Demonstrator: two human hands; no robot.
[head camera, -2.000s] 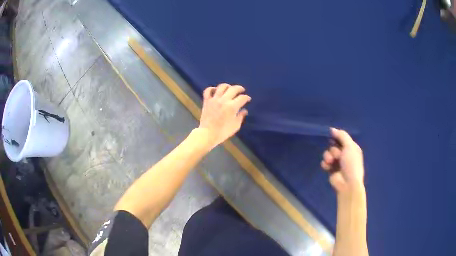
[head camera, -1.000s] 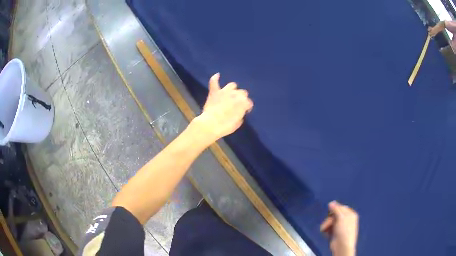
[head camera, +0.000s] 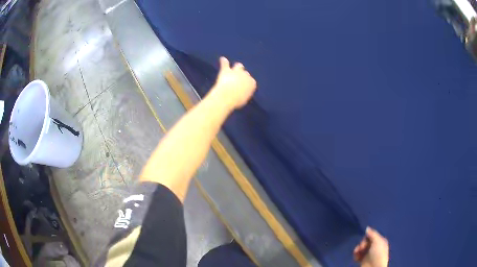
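Navy fabric (head camera: 355, 94) covers most of the table, right of its near edge. Its upper ply is lifted back from the edge in a line between my hands, and a darker navy strip (head camera: 267, 161) shows below it. My left hand (head camera: 236, 86) pinches the ply edge at the upper middle. My right hand (head camera: 373, 248) pinches the same edge at the lower right, its wrist cut off by the picture's rim. An orange-yellow tape strip (head camera: 238, 174) lies flat on the grey table edge (head camera: 141, 47), beside the fabric.
A white bucket (head camera: 63, 143) with black marks stands on the grey floor (head camera: 99, 125) at the left. Dark shelving with blurred items is at the far left. A pale rail (head camera: 467, 9) and part of a person, blurred, show at the upper right corner.
The ply edge is now raised from the table edge between my hands, baring the darker strip. My right hand has moved down from mid-right. The long pale-yellow piece at the upper right is gone from view.
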